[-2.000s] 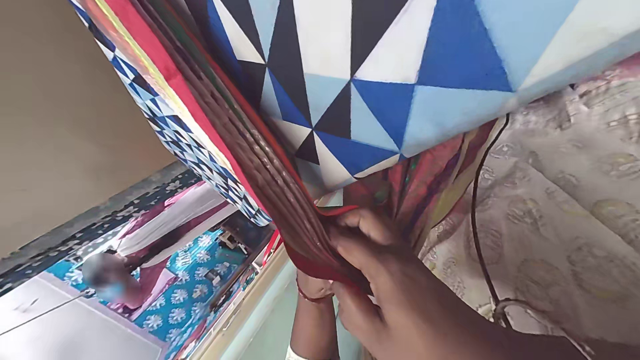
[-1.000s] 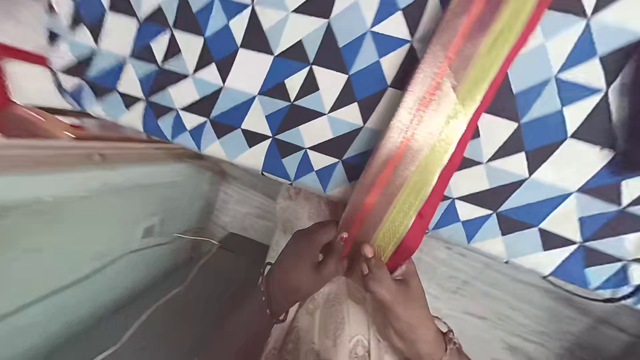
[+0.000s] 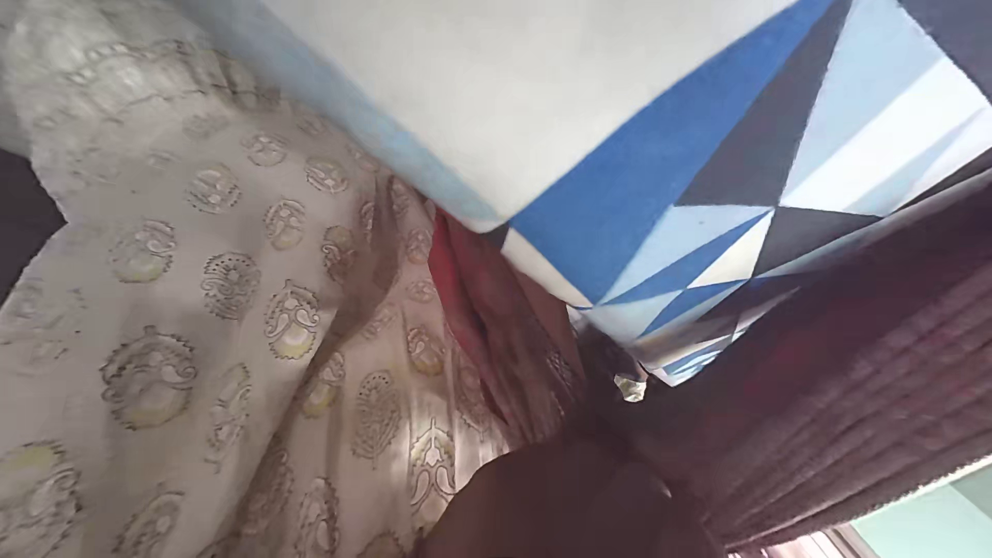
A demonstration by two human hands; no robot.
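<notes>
A dark, shadowed shape, apparently one of my hands (image 3: pixel 573 500), is at the bottom centre, against the lower end of a folded red and maroon cloth (image 3: pixel 496 333). Its fingers are not distinct, and I cannot tell which hand it is or how it is closed. The other hand cannot be made out. A wide maroon cloth (image 3: pixel 852 372) with long pleats slants across the right side, close to the camera. Between the cloths hangs the corner of a cover with blue, black and white triangles (image 3: pixel 643 194).
Cream fabric with printed and outlined motifs (image 3: pixel 232 287) fills the left side, draped in folds. A pale green surface (image 3: pixel 930 519) shows at the lower right corner. A dark area (image 3: pixel 23 217) lies at the left edge.
The view has swung strongly and is closer to the cloth. Both hands were on the striped, red-edged cloth a second ago; now only a dark shape shows beside folded maroon cloth.
</notes>
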